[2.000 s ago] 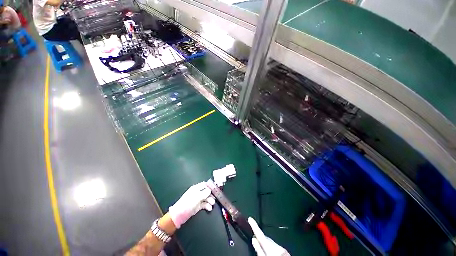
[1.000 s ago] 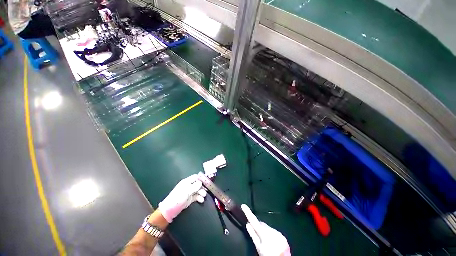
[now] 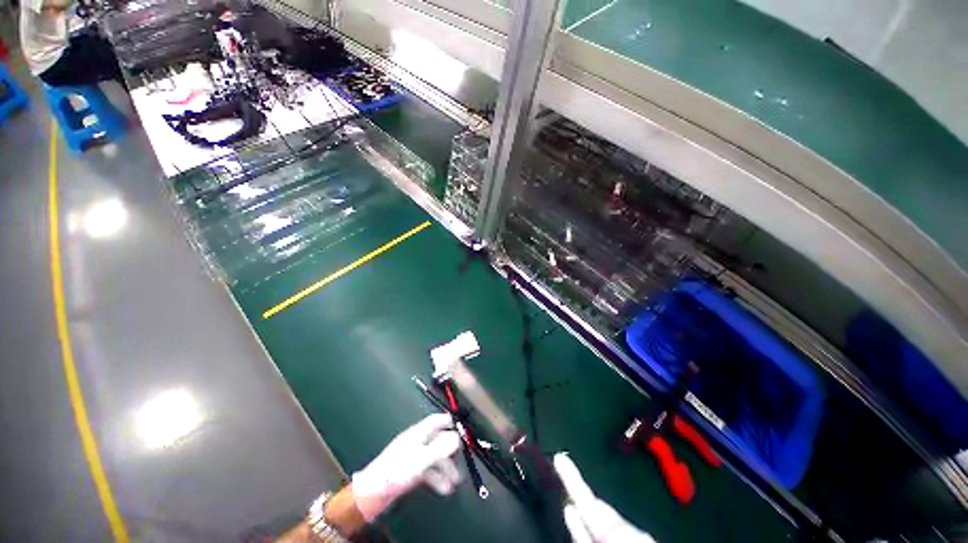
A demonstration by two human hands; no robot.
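Observation:
The white connector housing point(image 3: 456, 351) lies on the green mat, with the red and black wire harness point(image 3: 459, 424) running from it towards me. The steel ruler point(image 3: 486, 405) lies along the harness, its far end at the housing. My right hand point(image 3: 594, 511), in a white glove and partly cut off by the bottom edge, holds the ruler's near end. My left hand point(image 3: 412, 462), gloved, is beside the wires with fingers curled; whether it grips a wire is unclear. Thin branch ends with small tips show around it.
A cable tie gun point(image 3: 669, 456) with red handles lies at the right, beside the blue parts bin point(image 3: 798, 408). Bagged harnesses point(image 3: 594, 223) lie behind the upright post point(image 3: 514, 127). Clear plastic point(image 3: 278, 212) covers the mat's far left. A person point(image 3: 48, 37) is at the far left.
My left hand has moved off the ruler's far end, back towards me, exposing more wires. My right hand and the ruler have shifted slightly right. The view moved left from the oldest frame.

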